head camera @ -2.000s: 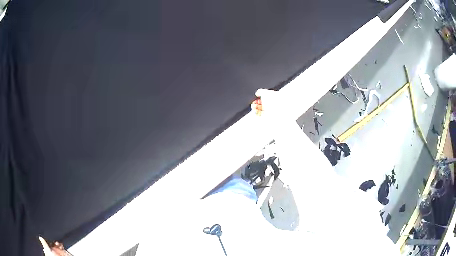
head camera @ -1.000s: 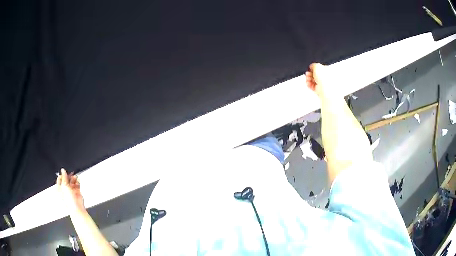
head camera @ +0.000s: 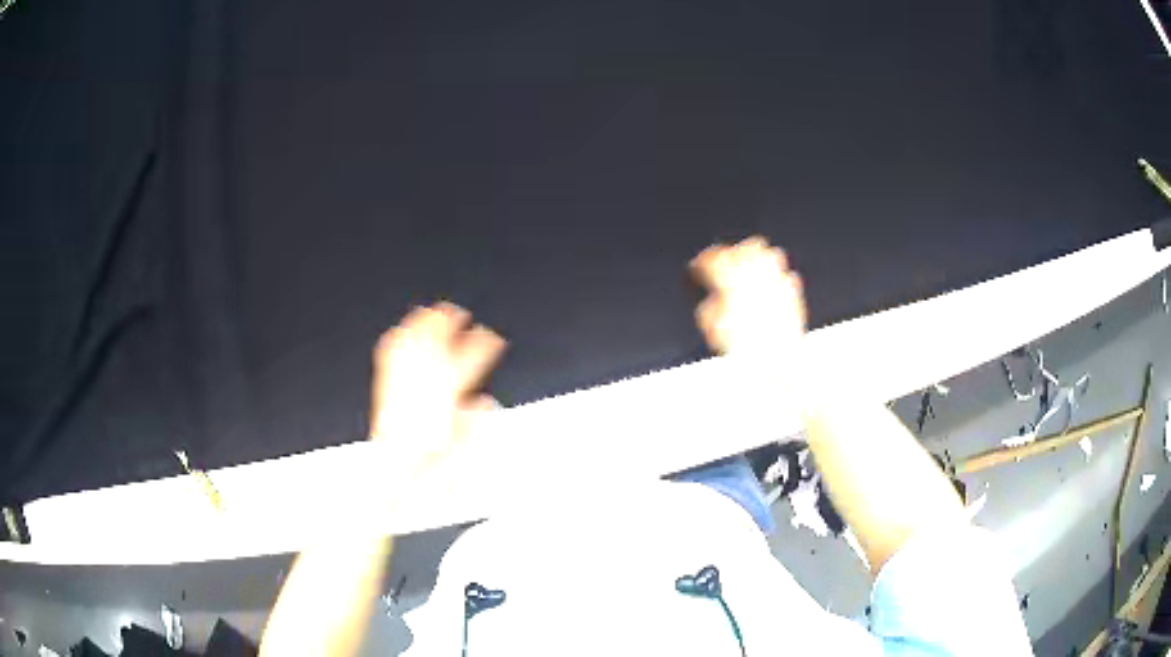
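The black fabric ply covers most of the view, with its near edge along the white table border. My left hand is over the cloth's near edge, blurred, thumb apart from the bent fingers, with nothing visible in it. My right hand is over the cloth further right, blurred, its fingers curled; whether it pinches any cloth cannot be told. A small yellowish strip lies across the cloth edge to the left of my left hand.
Folds run through the cloth at the left. Another thin yellowish piece lies at the far right. Beyond the table edge, the grey floor holds black and white scraps and thin wooden strips.
My hands have come closer together and moved from the cloth's edge in over the cloth. The small yellowish strip now shows where my left hand was. The view has turned, levelling the table edge.
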